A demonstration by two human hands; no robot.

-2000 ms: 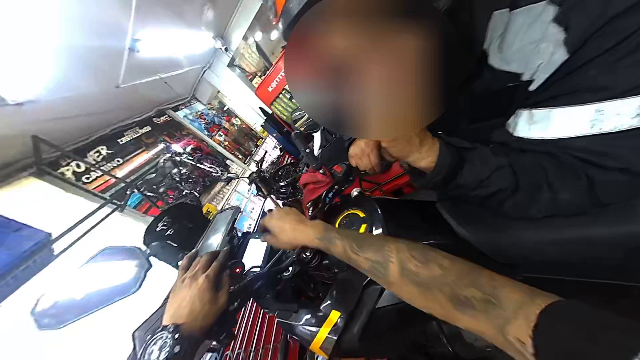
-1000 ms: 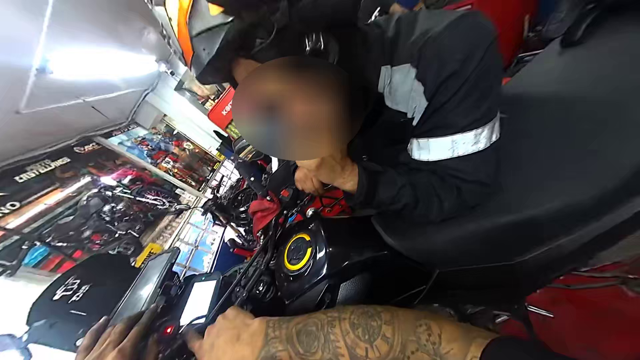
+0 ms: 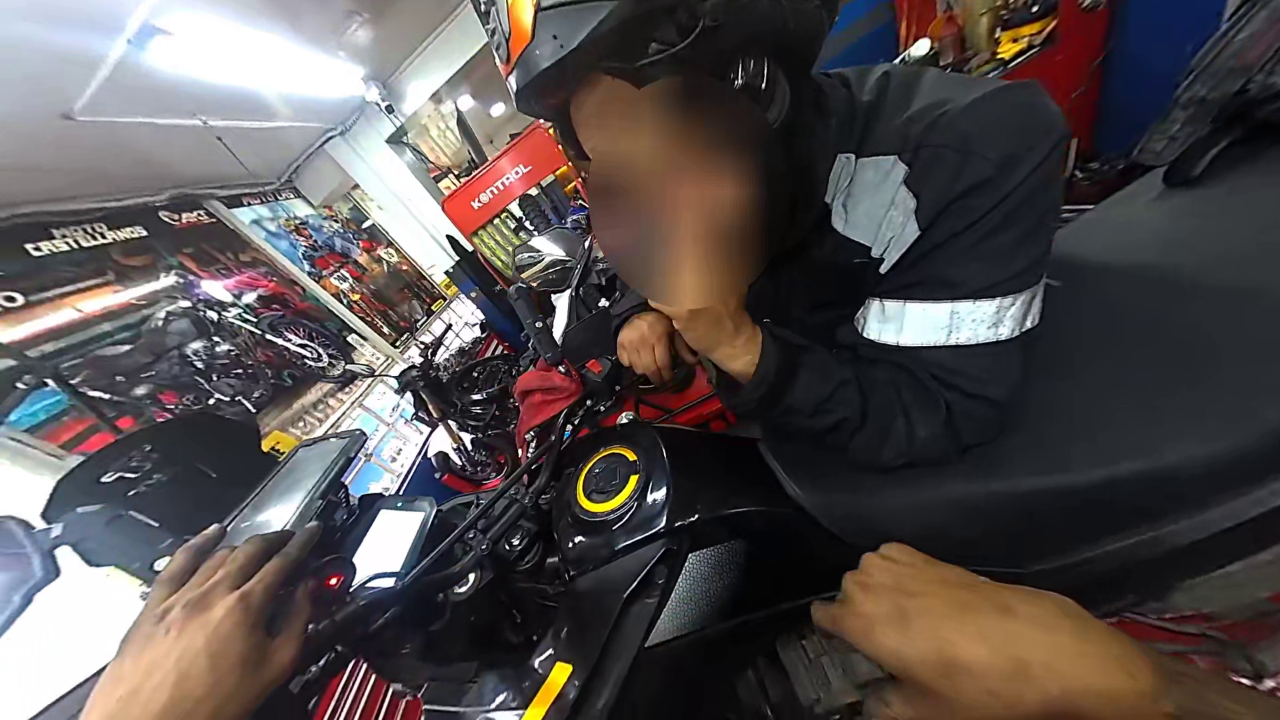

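Note:
At the lower left, my left hand (image 3: 205, 625) lies with fingers extended and slightly apart against the lower edge of a dark display (image 3: 295, 485) at the motorcycle's handlebar. Right of its fingers are a small red light (image 3: 333, 580) and a lit phone-like screen (image 3: 390, 543). My right hand (image 3: 935, 615) is at the lower right, beside the motorcycle, below the seat, with its fingers curled; whether it grips anything is hidden. A dark ridged part (image 3: 815, 670) lies by its fingertips. The black fuel tank (image 3: 690, 475) has a yellow-ringed cap (image 3: 608, 480).
A person in a helmet and dark jacket (image 3: 920, 390) leans over the tank and black seat (image 3: 1120, 370), hands together near a red cloth (image 3: 545, 395). A mirror (image 3: 20, 570) stands far left. Other motorcycles (image 3: 475, 400) and a red rack (image 3: 505, 175) are behind.
My right hand has left the lit screen beside the handlebar and moved right, to the motorcycle's side below the seat. My left hand stays by the dark display. The view has shifted.

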